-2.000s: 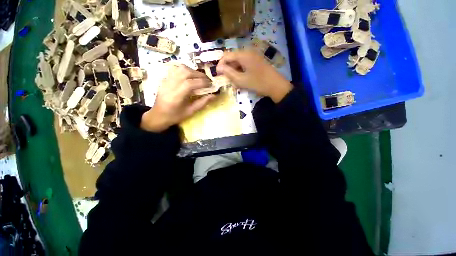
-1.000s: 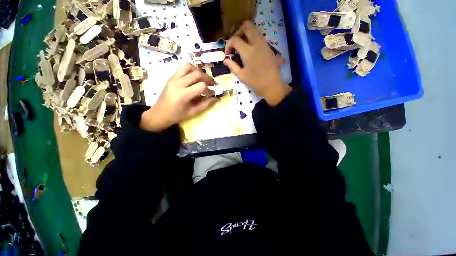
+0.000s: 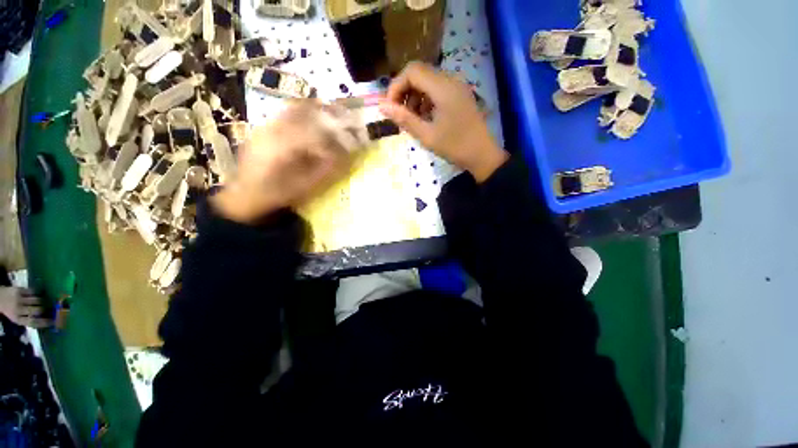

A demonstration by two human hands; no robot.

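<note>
My left hand (image 3: 284, 157) is blurred over the left part of the work plate, and I cannot tell what it holds. My right hand (image 3: 435, 114) is over the plate's right part with bent fingers close together. A thin pinkish strip or part (image 3: 366, 101) shows between the hands, touching or near my right fingertips; its ends are hidden. A black insert (image 3: 381, 129) lies just below it. The yellow sheet (image 3: 367, 201) lies at the near edge of the white perforated plate (image 3: 429, 206).
A large pile of tan parts (image 3: 122, 118) is at left. The blue bin (image 3: 669, 144) at right holds several tan parts with black rectangles. A brown-gold block (image 3: 411, 44) stands behind the hands. Another person's hand (image 3: 22, 306) shows at the far left edge.
My left hand has moved left and slightly up, off the small pale part it touched. My right hand has lowered a little. Another person's hand has appeared at far left.
</note>
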